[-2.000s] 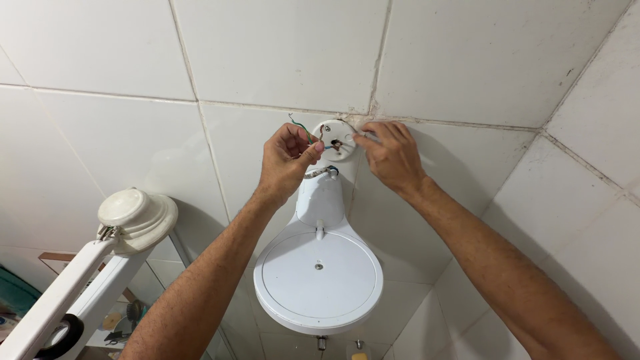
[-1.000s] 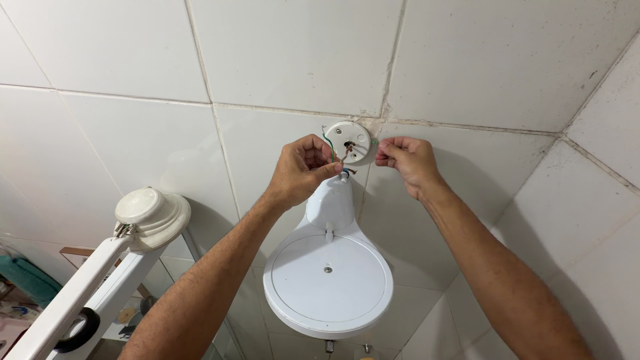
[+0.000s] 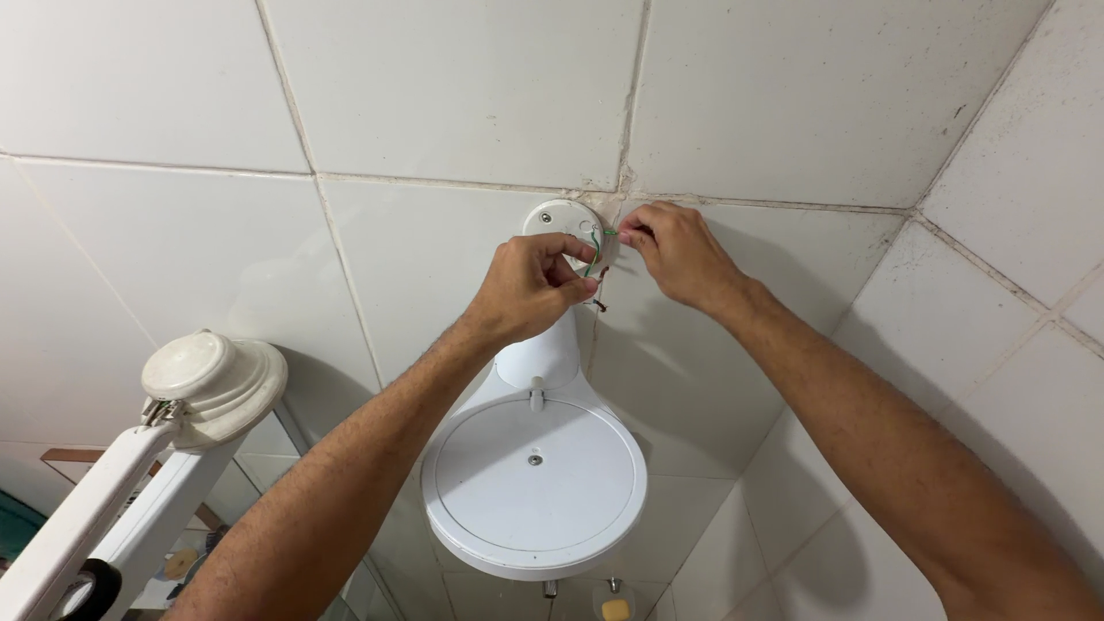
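Note:
A round white plastic mounting plate [image 3: 561,211] sits against the tiled wall, its lower part hidden by my left hand. My left hand [image 3: 539,280] pinches a thin green wire [image 3: 596,246] in front of the plate. Just right of the plate, my right hand [image 3: 677,250] holds a green end, which looks like wire, between thumb and fingertips. Brown and dark wire ends [image 3: 601,305] stick out below my left fingertips. Under the hands hangs a white shower heater or lamp body with a wide round face [image 3: 535,483]; its upper neck is partly covered by my left hand.
A white folding ladder [image 3: 164,483] stands at the lower left, with a round off-white fixture [image 3: 211,384] on its top and a roll of black tape [image 3: 90,591] on it. The wall corner rises at right. A yellow soap [image 3: 615,610] is low down.
My right hand has moved from the plate's edge to a little right of it, with a green end in its fingers. My left hand has stayed near the plate and wires.

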